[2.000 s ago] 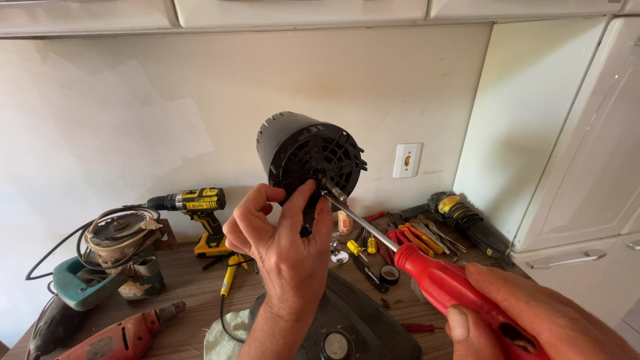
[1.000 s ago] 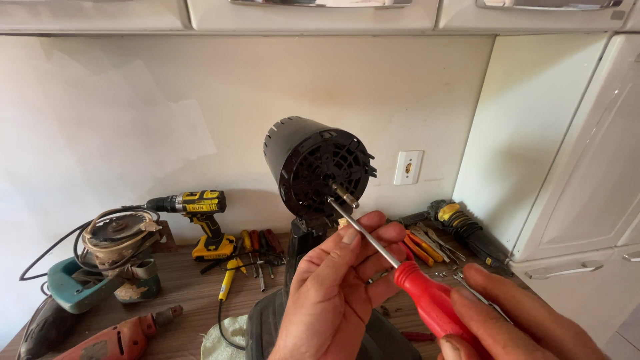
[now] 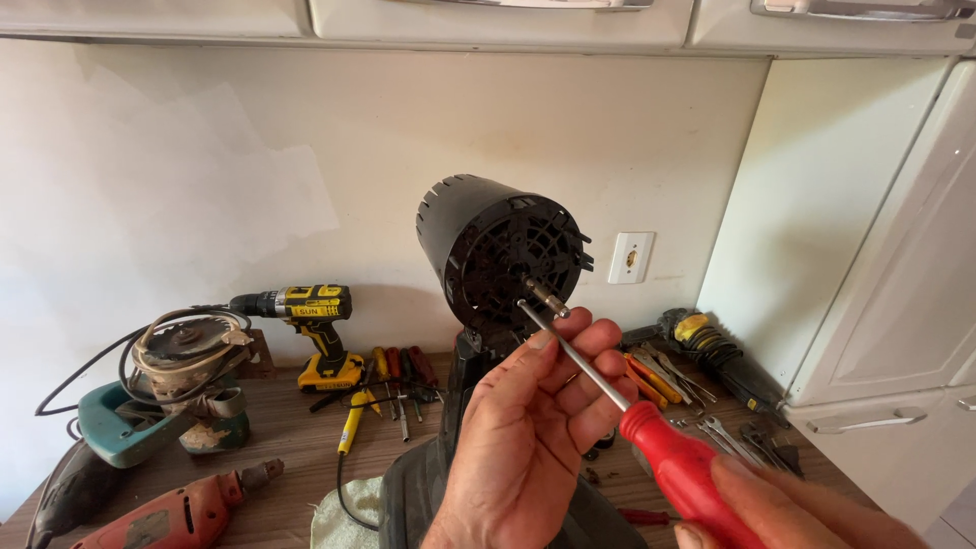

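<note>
A black plastic fan motor housing (image 3: 496,252) sits on a dark stand, its vented face toward me and a metal shaft (image 3: 547,296) sticking out of it. My right hand (image 3: 785,499) grips the red handle of a screwdriver (image 3: 679,457) at the lower right. A small screw appears to sit at the screwdriver's tip, just below the shaft and in front of the vented face. My left hand (image 3: 534,412) is palm up under the screwdriver's metal blade, fingers curled beside it; whether they touch the blade is hard to tell.
A yellow and black cordless drill (image 3: 324,328), a green circular saw (image 3: 137,419) and a red corded drill (image 3: 183,507) lie at left. Screwdrivers (image 3: 393,362), a yellow soldering iron (image 3: 351,423), pliers (image 3: 648,381), wrenches (image 3: 724,438) and a black angle grinder (image 3: 717,358) surround the stand.
My left hand has come away from the housing's vented face and turned palm up by the screwdriver blade. The screwdriver's tip, earlier hidden near the left fingers, now shows below the shaft.
</note>
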